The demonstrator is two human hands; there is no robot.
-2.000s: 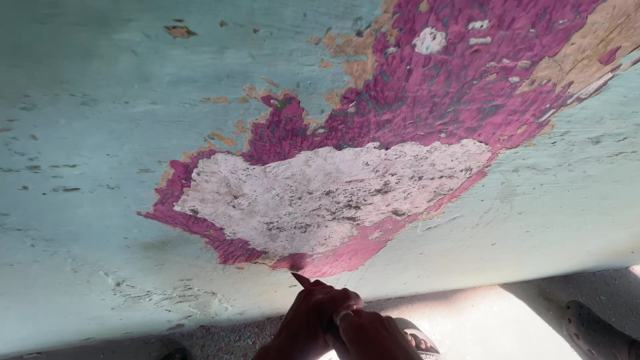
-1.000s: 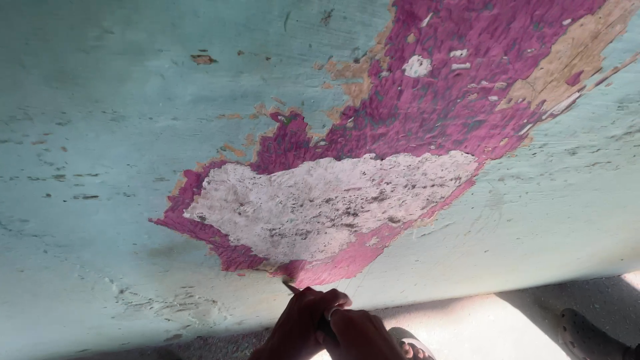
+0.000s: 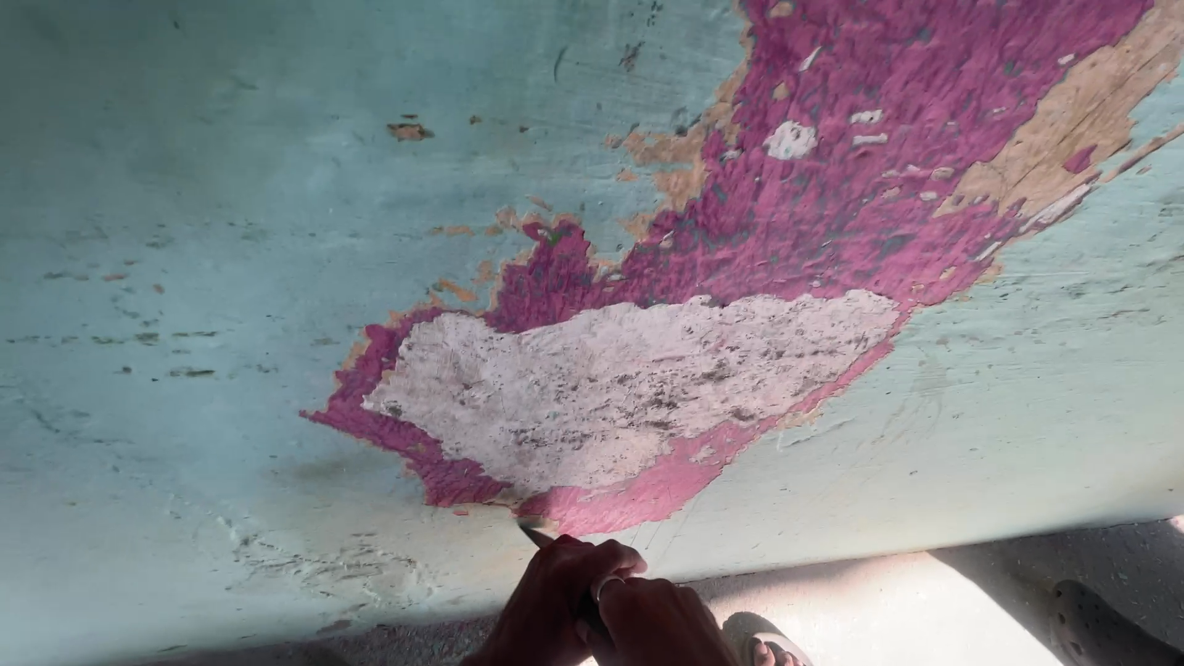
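Note:
My left hand (image 3: 560,592) and my right hand (image 3: 652,615) are together at the bottom centre, both closed around a dark-handled scraping tool. The tool's pointed metal blade (image 3: 534,532) meets the painted wall (image 3: 277,305) at the lower edge of a bare patch. That patch shows a magenta paint layer (image 3: 832,203) and a rough whitish plaster area (image 3: 601,388), bordered by tan remnants and pale blue-green paint. Most of the handle is hidden by my fingers.
Below the wall's bottom edge lies a sunlit, speckled floor (image 3: 851,592) with paint crumbs along it. A sandalled foot (image 3: 772,647) shows beside my right hand, and a dark perforated clog (image 3: 1101,624) is at the lower right.

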